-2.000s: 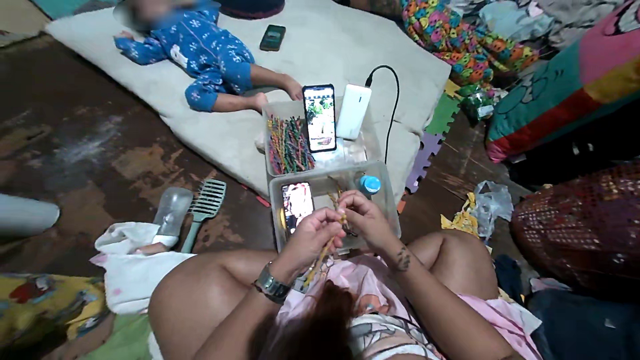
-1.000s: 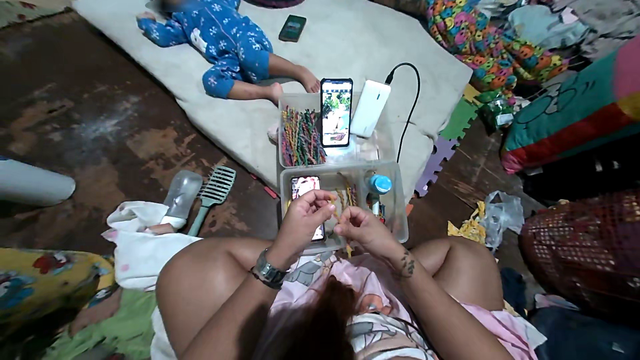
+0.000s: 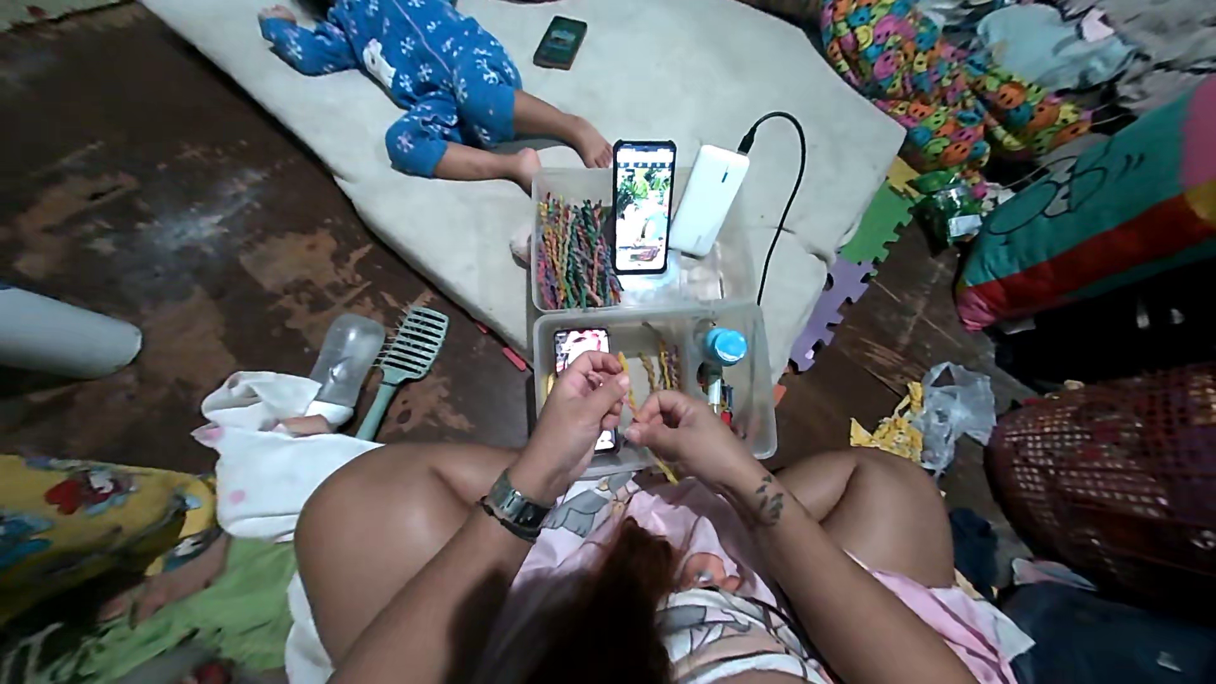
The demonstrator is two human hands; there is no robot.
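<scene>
Between my two hands runs a thin yellow strand (image 3: 631,387), pinched in the fingertips of my left hand (image 3: 581,404) and of my right hand (image 3: 686,429); its lower end hangs below my right fingers. Both hands are over a clear plastic box (image 3: 768,380). This box holds a lit phone (image 3: 581,344), partly under my left hand, some twisted strands (image 3: 670,366) and a bottle with a blue cap (image 3: 726,346). In the second box (image 3: 538,237), behind it, lie many multicoloured twisted cords (image 3: 577,252). A phone (image 3: 644,207) leans upright beside a white power bank (image 3: 710,200).
A child in blue clothes (image 3: 437,76) lies on the pale mattress (image 3: 741,76), near a dark phone (image 3: 560,43). On the left are a green hairbrush (image 3: 414,347) and a clear bottle (image 3: 348,359). A red woven basket (image 3: 1102,475) and a plastic bag (image 3: 955,408) are on the right.
My hands have drawn slightly apart since the oldest frame, and the yellow strand between them shows more plainly. The view has shifted somewhat.
</scene>
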